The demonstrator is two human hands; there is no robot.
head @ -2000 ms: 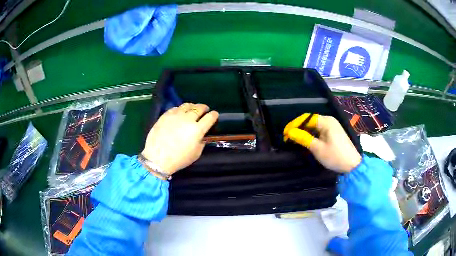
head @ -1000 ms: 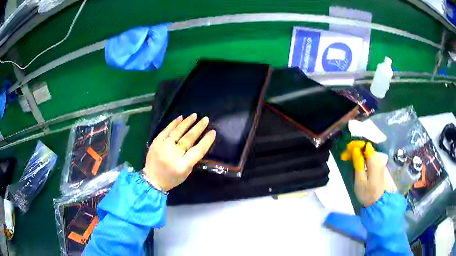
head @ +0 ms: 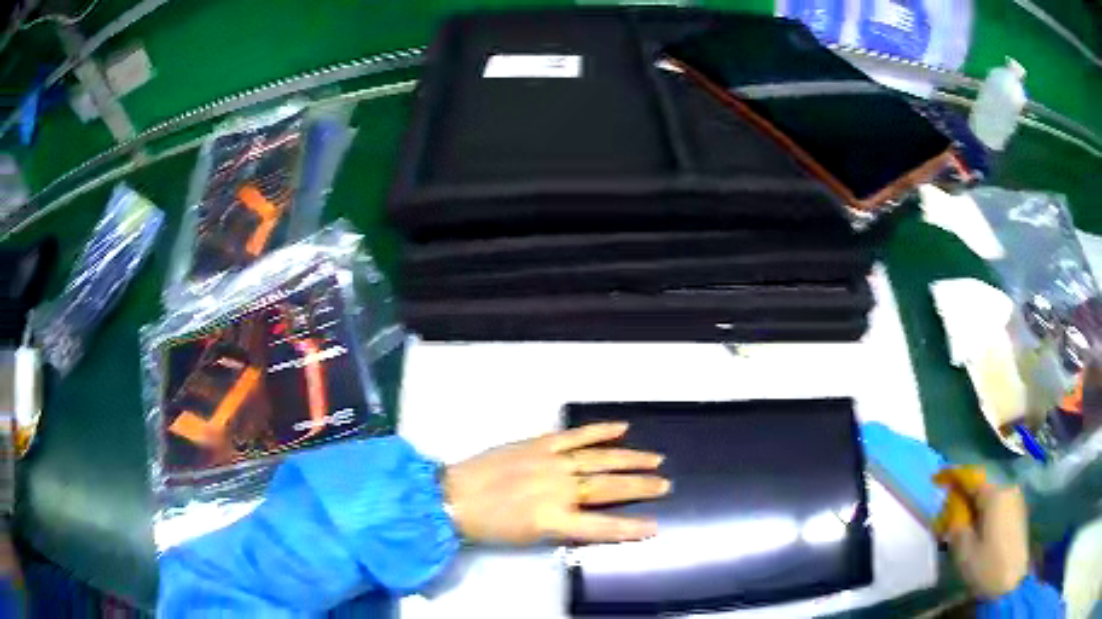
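A tablet (head: pixel 737 496) lies flat on the white mat (head: pixel 483 387), glossy black screen up. My left hand (head: pixel 568 490) rests with spread fingers on its left edge and screen. My right hand (head: pixel 985 526), with yellow finger cots, is at the right of the mat, its fingertips closed on the end of the light-blue squeegee (head: pixel 904 466), beside the tablet's right edge. A second tablet (head: pixel 834 109) lies tilted across the right of the black foam tray stack (head: pixel 641 272). The left tray recess (head: pixel 544 133) shows black foam with a white label.
Film packs (head: pixel 260 375) in clear plastic lie left of the mat, with another pack (head: pixel 248 200) behind. White paper (head: pixel 976 327) and a clear bag (head: pixel 1039 254) lie at right. A white bottle (head: pixel 998 106) stands at the back right.
The tablet under my left hand has come down from the tray stack onto the mat. My right hand has moved down and taken hold of the squeegee. The view has shifted downward.
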